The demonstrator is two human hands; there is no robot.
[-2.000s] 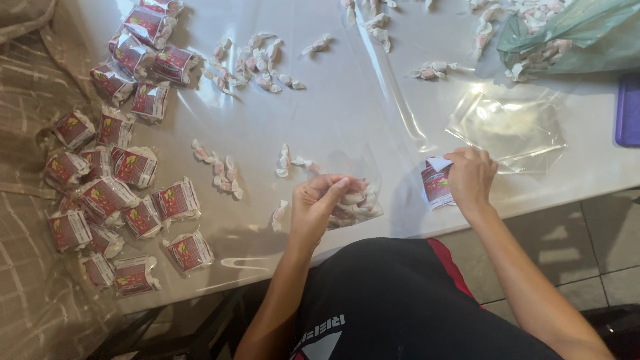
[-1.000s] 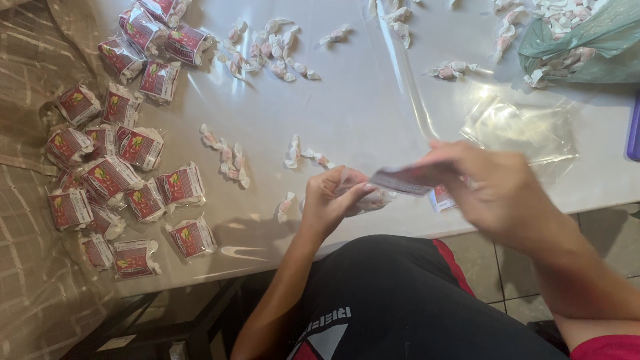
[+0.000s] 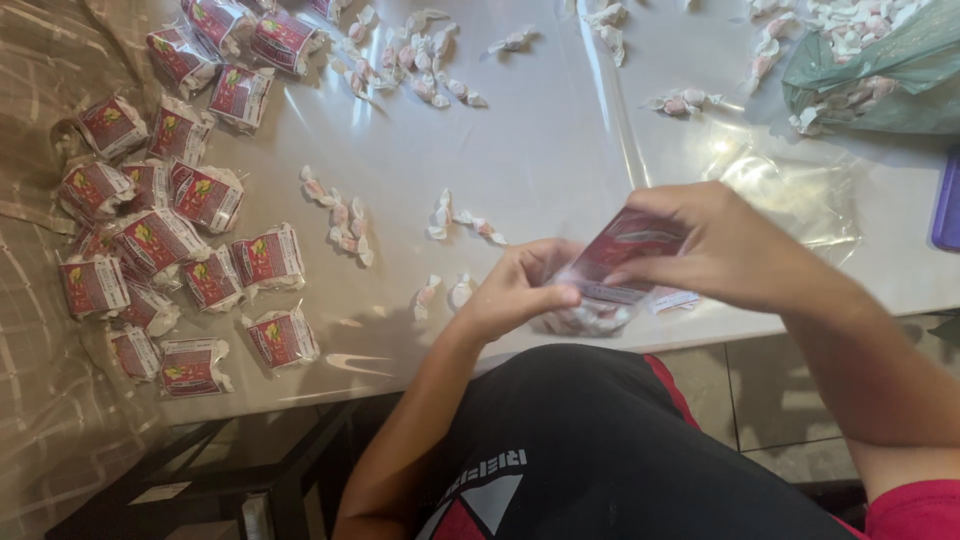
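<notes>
Between thumb and fingers, my left hand (image 3: pixel 525 289) grips the mouth of a clear plastic bag (image 3: pixel 592 319) with paper-wrapped candies inside, at the table's front edge. My right hand (image 3: pixel 712 247) holds a red printed label card (image 3: pixel 630 244) tilted at the bag's opening; the card's lower edge overlaps the clear film. Whether that edge is inside the bag cannot be told. Part of another printed card (image 3: pixel 675 300) shows on the table below my right hand. Loose wrapped candies (image 3: pixel 442 214) lie just left of my left hand.
Many filled, labelled candy packets (image 3: pixel 157 244) are heaped at the left beside a checked cloth (image 3: pixel 45 420). More wrapped candies (image 3: pixel 420 60) lie toward the back. A green plastic bag (image 3: pixel 900 82) spills candies at back right, near flat clear bags (image 3: pixel 810 195) and a purple object (image 3: pixel 949 202).
My right hand has picked up a label card from the table at the right and carried it left to the bag's mouth. My left hand still holds the bag.
</notes>
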